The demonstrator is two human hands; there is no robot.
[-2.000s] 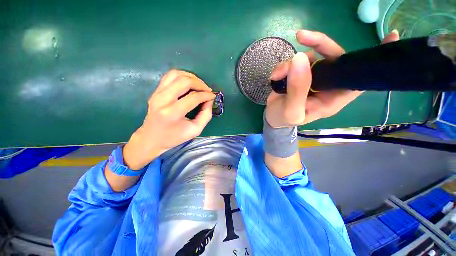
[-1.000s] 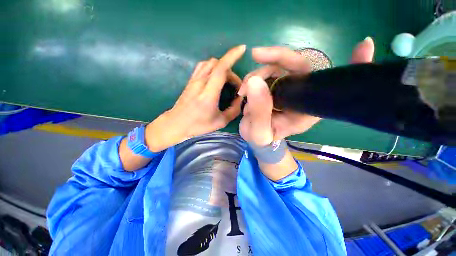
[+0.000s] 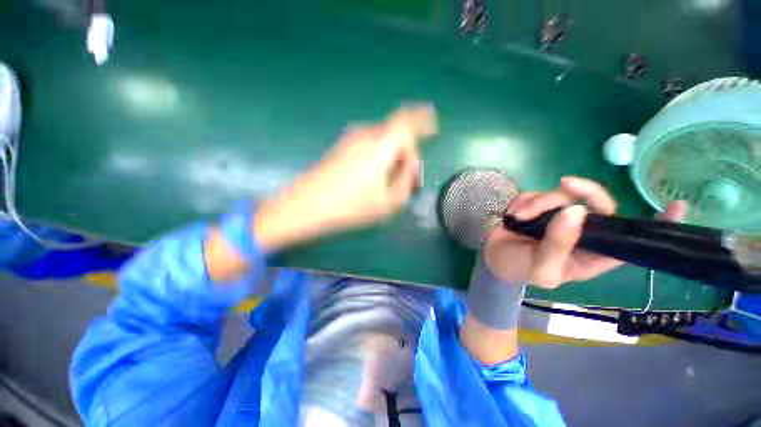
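My right hand (image 3: 555,238) is closed around the front of the black electric screwdriver (image 3: 659,242), which points left. Its nose is over the right edge of the round speckled screw dish (image 3: 474,204); the bit tip cannot be made out. My left hand (image 3: 363,171) is over the mat left of the dish, strongly blurred, index finger stretched forward. A small dark and pale shape shows at its fingertips, too blurred to tell whether it is the unit or held.
A mint-green fan (image 3: 722,158) stands at the right. Several small units (image 3: 552,32) lie spaced along the far side of the green mat (image 3: 275,92). A white object (image 3: 100,37) is at the far left. A black power strip (image 3: 659,322) is at the near right edge.
The hands were together at the screwdriver nose a second ago; now they are apart. The right hand and screwdriver are back at the dish. The view has shifted to show more of the far bench.
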